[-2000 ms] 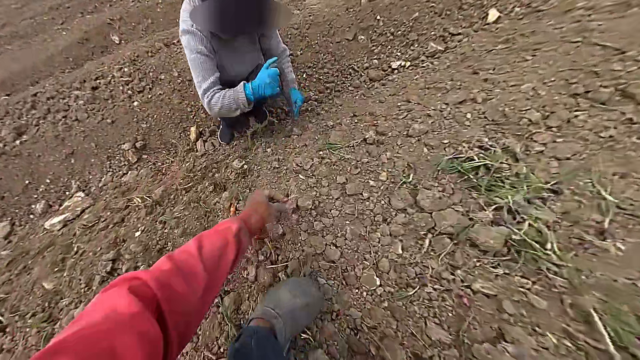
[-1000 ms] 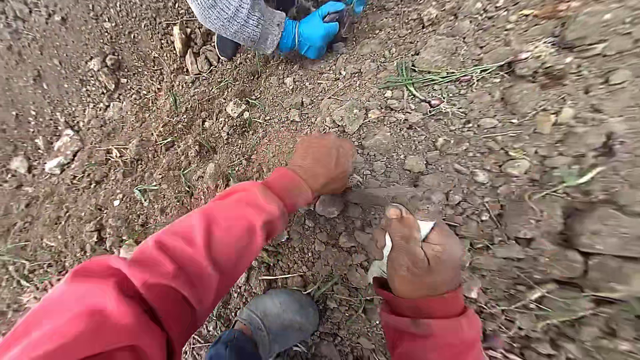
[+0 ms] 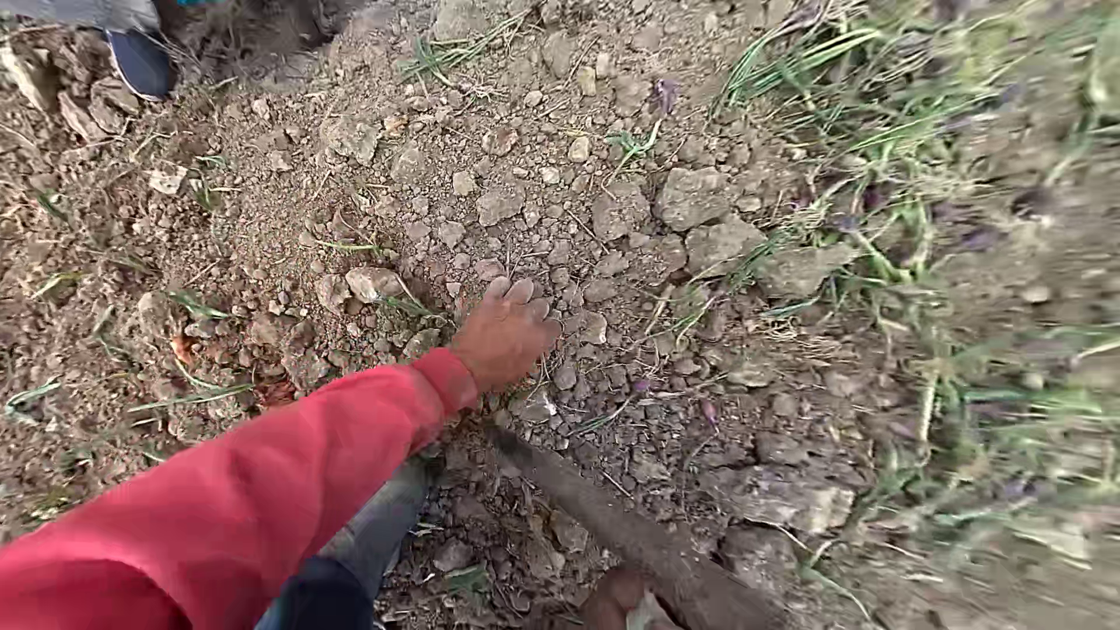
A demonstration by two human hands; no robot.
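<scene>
My left hand (image 3: 506, 339), in a red sleeve, reaches down to the stony soil (image 3: 612, 289) near the middle of the view. Its fingers are together and slightly bent; whether anything is under them cannot be seen. Below and right of it a long, dirt-brown tool (image 3: 604, 512) slants across the ground, its narrow tip near my left wrist. At the bottom edge, my right hand (image 3: 619, 595) shows only in part, against the tool and with something white (image 3: 649, 614) by it. Small green shoots (image 3: 199, 306) stand left of my left hand.
Uprooted green plants with purplish bulbs (image 3: 901, 219) lie along the right side. A smaller green bunch (image 3: 451, 57) is near the top. Another person's dark shoe (image 3: 142, 63) shows at top left. My own shoe (image 3: 381, 525) is below my left forearm. Clods and stones (image 3: 691, 197) cover the soil.
My right hand, absent at first and in full view one second ago, now shows only in part at the bottom edge. My left hand's fingers have extended from a closed shape. The view has shifted.
</scene>
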